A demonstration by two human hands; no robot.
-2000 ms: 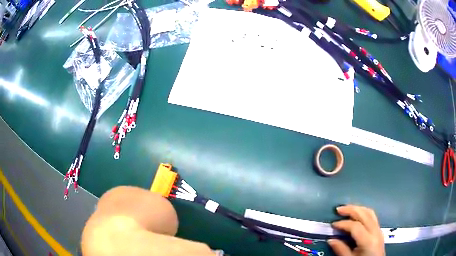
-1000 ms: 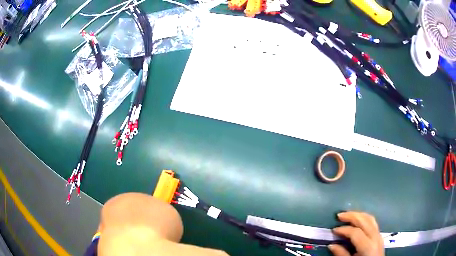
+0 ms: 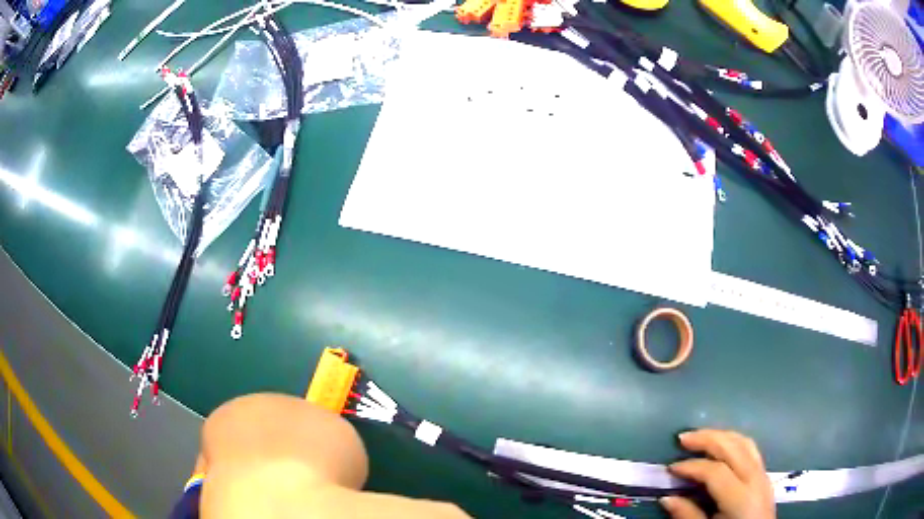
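Note:
A wire harness (image 3: 466,446) lies near the mat's front edge, with an orange connector (image 3: 332,381) at its left end and a white label (image 3: 428,433) on the black bundle. It runs right along a steel rule (image 3: 598,468). A few ring terminals (image 3: 620,502) show below the bundle. My right hand (image 3: 724,471) holds the bundle's right part against the rule, fingers curled over it; what lies under the palm is hidden. My bent left arm is at bottom left, beside the connector, and my left hand is out of the picture below.
A tape roll (image 3: 664,339) lies behind the rule. A large white sheet (image 3: 527,162) and a second rule (image 3: 795,306) are further back. Other harnesses lie on plastic bags (image 3: 238,188) at left and at upper right (image 3: 755,167). Red-handled scissors (image 3: 907,345) and a fan (image 3: 883,61) are at right.
My left arm has shifted slightly down and right, and its sleeve edge now shows. The wire ends below the bundle sit a little lower and are partly cut off. My right hand keeps its hold.

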